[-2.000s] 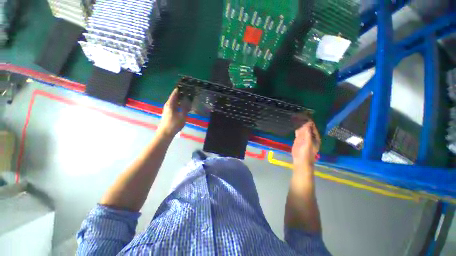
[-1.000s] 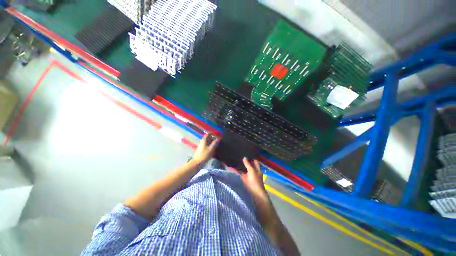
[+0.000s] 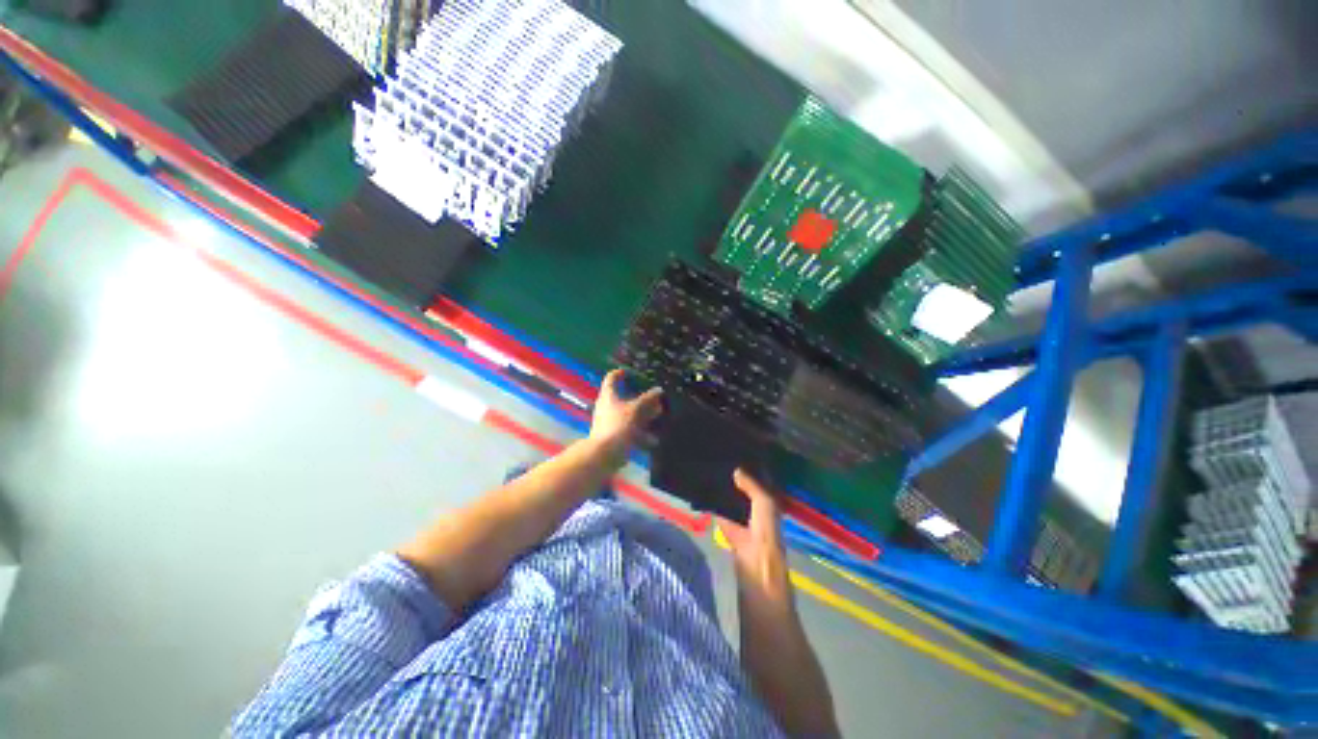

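Observation:
A row of dark circuit boards point(image 3: 781, 368) stands upright on the green shelf mat near the front edge. A black slotted board holder point(image 3: 704, 456) sticks out from under the boards over the red and blue edge. My left hand point(image 3: 627, 413) is at the holder's left side, with fingers and thumb against it. My right hand point(image 3: 752, 517) is at its right side, thumb along the edge. Both hands seem to hold the holder between them.
White board batches point(image 3: 492, 101) with a paper label stand at the back left, beside an empty black holder point(image 3: 268, 87). Green boards point(image 3: 831, 202) and a labelled green batch point(image 3: 954, 282) stand behind the dark boards. Blue frame posts point(image 3: 1048, 419) rise at the right.
The dark boards, earlier carried in both hands, now stand on the mat. Both hands have moved down to the holder's sides. The view has turned and shifted.

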